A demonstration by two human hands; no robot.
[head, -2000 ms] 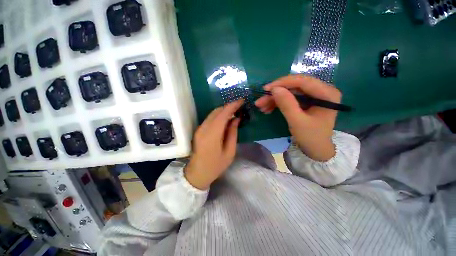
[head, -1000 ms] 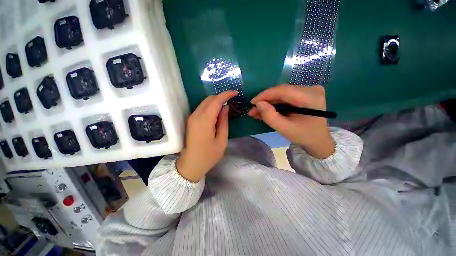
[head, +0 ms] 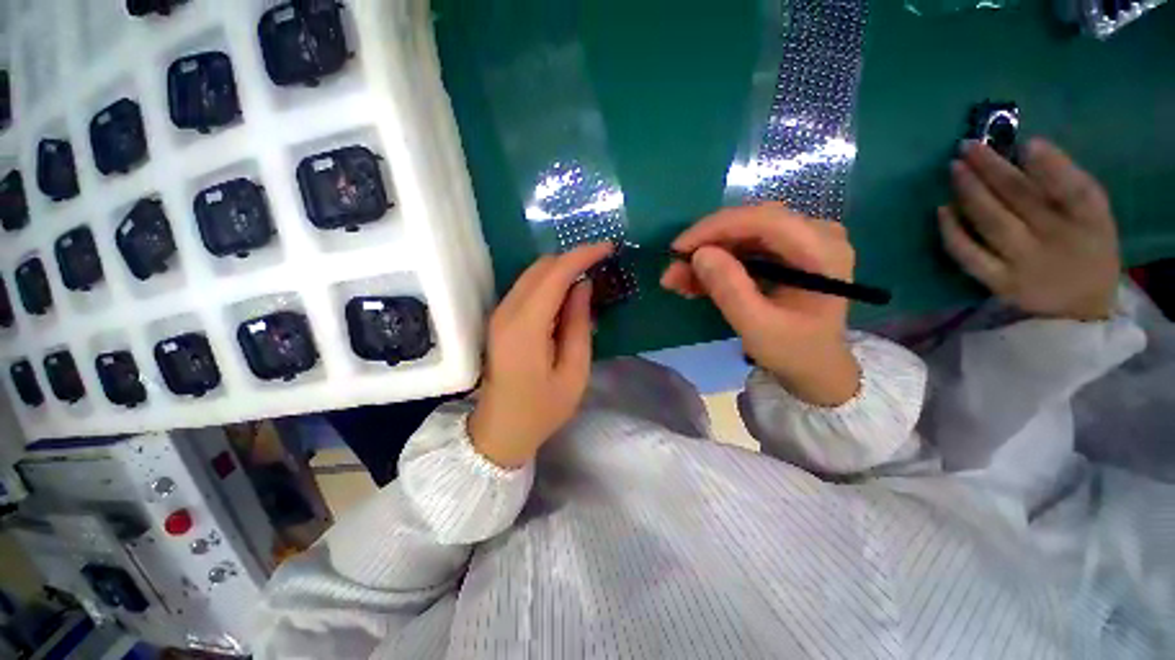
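Note:
My left hand (head: 535,342) holds a small black housing (head: 608,280) between thumb and fingers at the near edge of the green bench. The fingers hide part of it. My right hand (head: 777,299) holds a thin black pencil-like tool (head: 825,281), its fine tip pointing left, just right of the housing. A clear strip with rows of tiny dark dots (head: 575,206) lies directly behind the housing. A longer dotted sheet (head: 809,116) lies farther right.
A white foam tray (head: 445,258) with rows of black housings fills the left. A white machine (head: 142,516) with a red button is below it. Another person's hand (head: 1037,232) touches a small black device (head: 992,123) at the right. A tray's corner (head: 1111,13) shows top right.
Another person's hand has come in at the right, onto the small black device. My right hand moved left and down, then the tool tip drew slightly back from the housing.

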